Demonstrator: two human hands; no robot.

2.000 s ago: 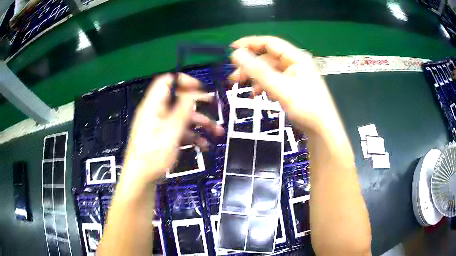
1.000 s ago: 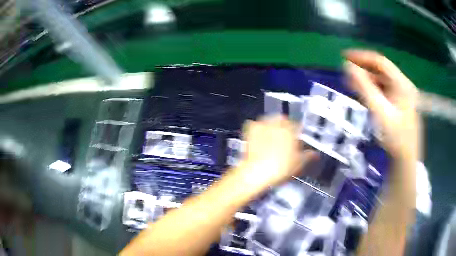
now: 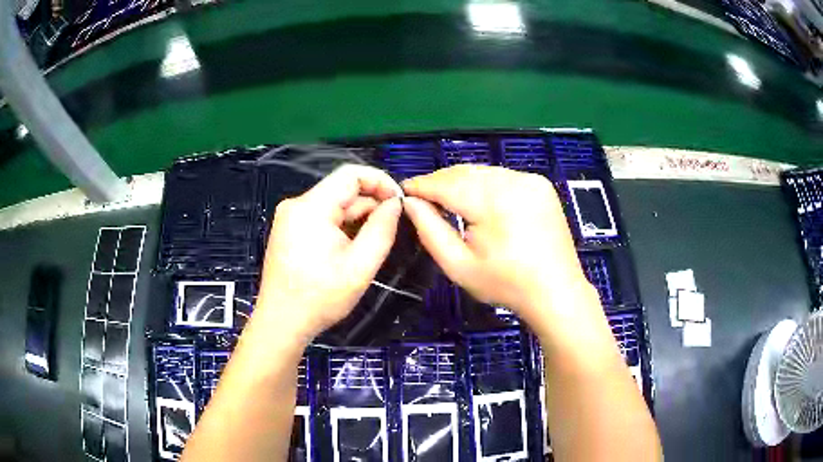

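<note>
My left hand (image 3: 316, 248) and my right hand (image 3: 505, 235) meet at the fingertips above the tray's middle. Both pinch the edge of a thin see-through film (image 3: 379, 311), which hangs blurred below them; a clear strip also arcs out left of my left hand. Its exact shape is hard to tell. Under them, finished housings (image 3: 501, 383) with blue slats and white-bordered dark rectangles stand in rows in the black blister tray (image 3: 212, 212). My hands and the film hide the housings in the tray's middle.
A spare sticker sheet (image 3: 108, 338) and a dark slim object (image 3: 41, 320) lie at left. Small pale liners (image 3: 690, 307) lie at right, near a desk fan (image 3: 801, 370). The green belt (image 3: 406, 108) runs beyond the tray; a grey post (image 3: 63, 117) stands upper left.
The long sticker sheet no longer lies over the tray. My hands have come together at the middle, and the dark frame earlier in my left hand no longer shows there.
</note>
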